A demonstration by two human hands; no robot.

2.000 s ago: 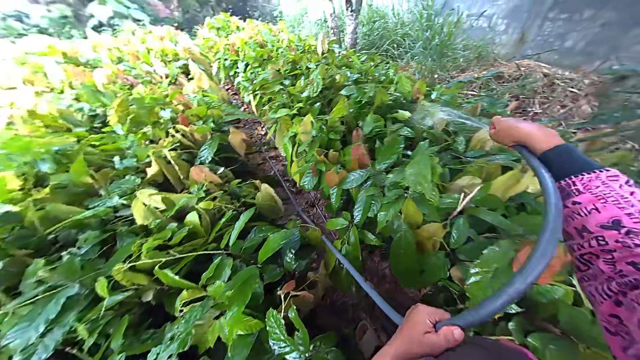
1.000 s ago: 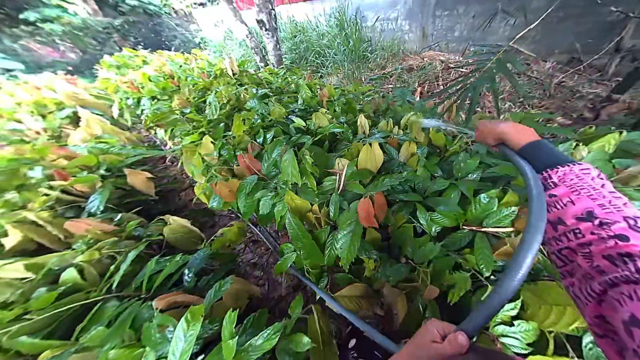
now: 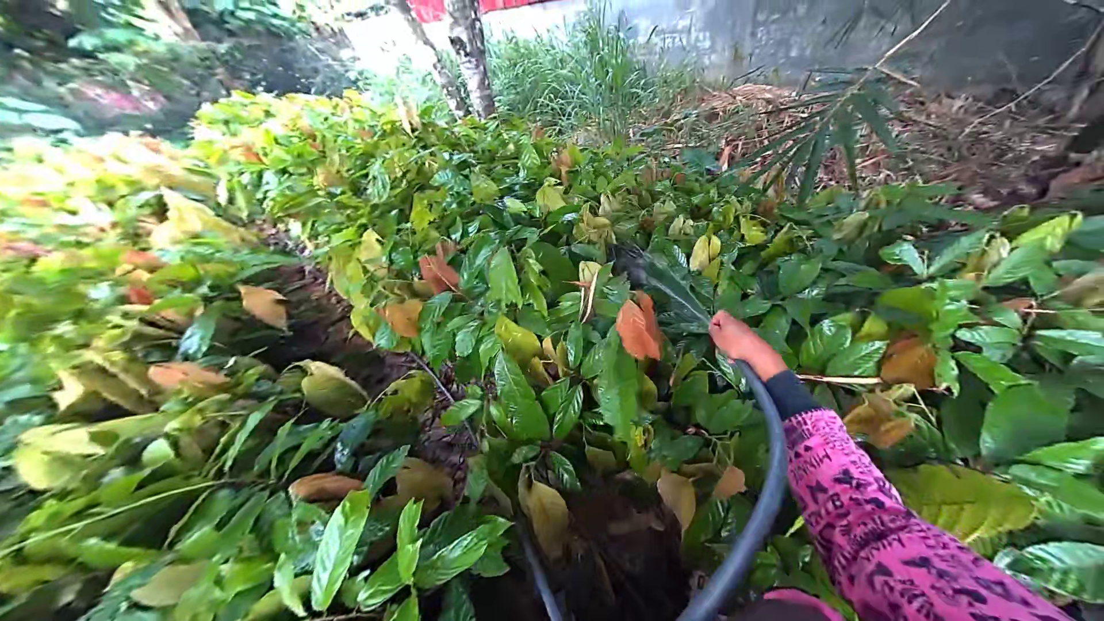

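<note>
My right hand [image 3: 743,339], below a pink printed sleeve with a dark cuff, is closed around the end of a dark rubber hose [image 3: 763,509]. A fan of water [image 3: 673,289] sprays from it up and to the left over leafy young plants [image 3: 517,397]. From the hand the hose curves down to the bottom edge of the view. Another stretch of hose lies lower left of it, running between the plants. My left hand is out of the frame. Leaves are green, yellow and orange-brown, many of them glossy.
A narrow soil gap [image 3: 319,319] separates the plants on the left from those in the middle. Thin tree trunks [image 3: 470,56], tall grass [image 3: 595,73], dry plant litter [image 3: 940,138] and a grey wall [image 3: 802,39] stand behind. A palm-like frond [image 3: 849,121] hangs at the upper right.
My right hand has moved lower and to the left with the hose, and the spray now falls on plants nearer the middle. My left hand, earlier on the hose at the bottom, has left the view.
</note>
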